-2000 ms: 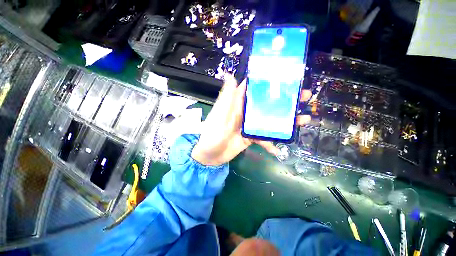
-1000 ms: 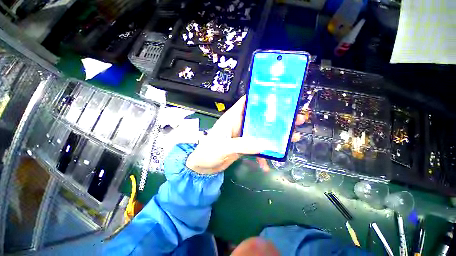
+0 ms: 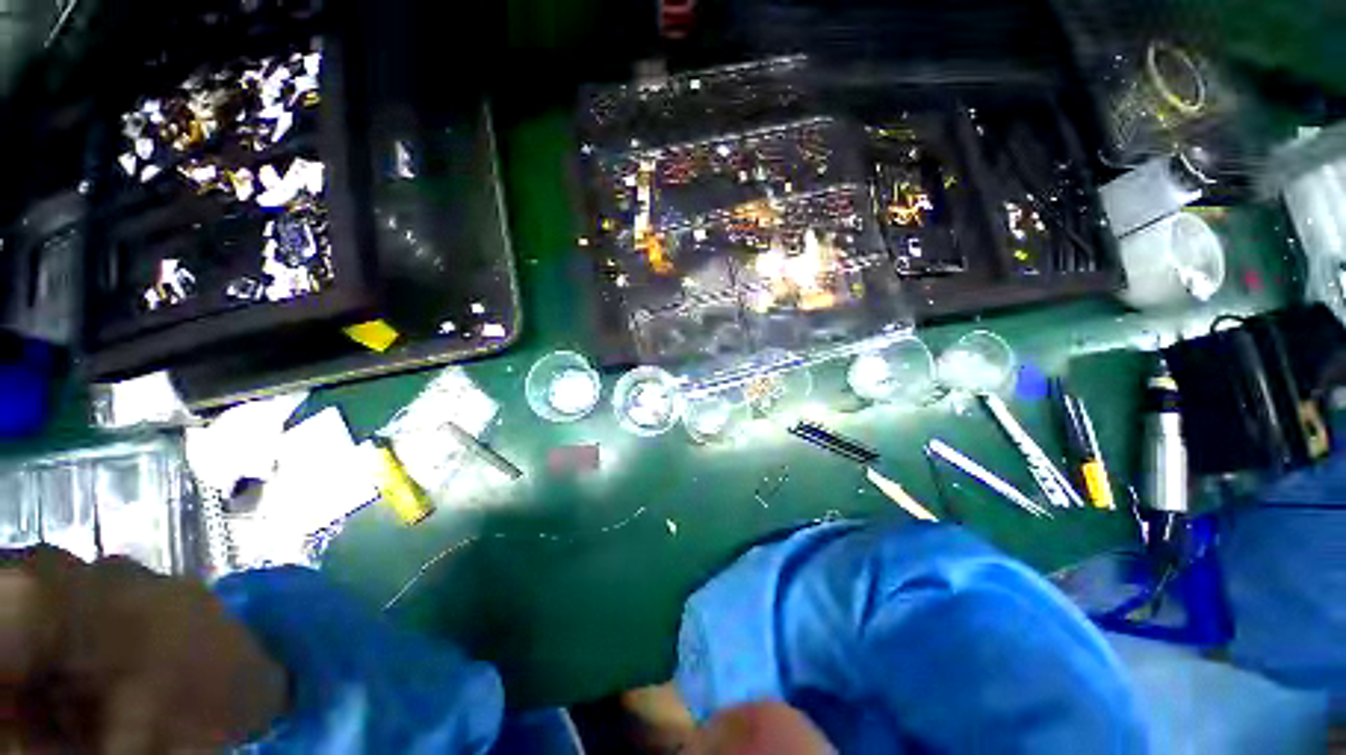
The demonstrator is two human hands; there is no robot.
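My left hand [image 3: 133, 649] is a dark, blurred shape cut off at the lower left; its fingers cannot be made out. My right hand [image 3: 750, 730] shows only partly at the bottom edge, below its blue sleeve, and its fingers are hidden. The phone is not in view. Nearest in front lie a thin pale wire [image 3: 487, 536] on the green mat, a small brown flat piece [image 3: 574, 457], dark thin sticks [image 3: 834, 441] and a white pen-like stick [image 3: 986, 477]. Small clear round dishes [image 3: 564, 387] stand along the parts tray [image 3: 620, 317].
A black tray [image 3: 222, 342] with white and silver bits is upper left. White papers [image 3: 295, 472] and a clear compartment tray [image 3: 96, 494] lie left, beside a yellow piece [image 3: 400, 484]. A white-and-black cylinder tool [image 3: 1165, 443] and a blue basket [image 3: 1203, 590] are right.
The view has swung to the right. The lit phone, earlier held up in my left hand, is out of view. My left hand is now low at the left edge.
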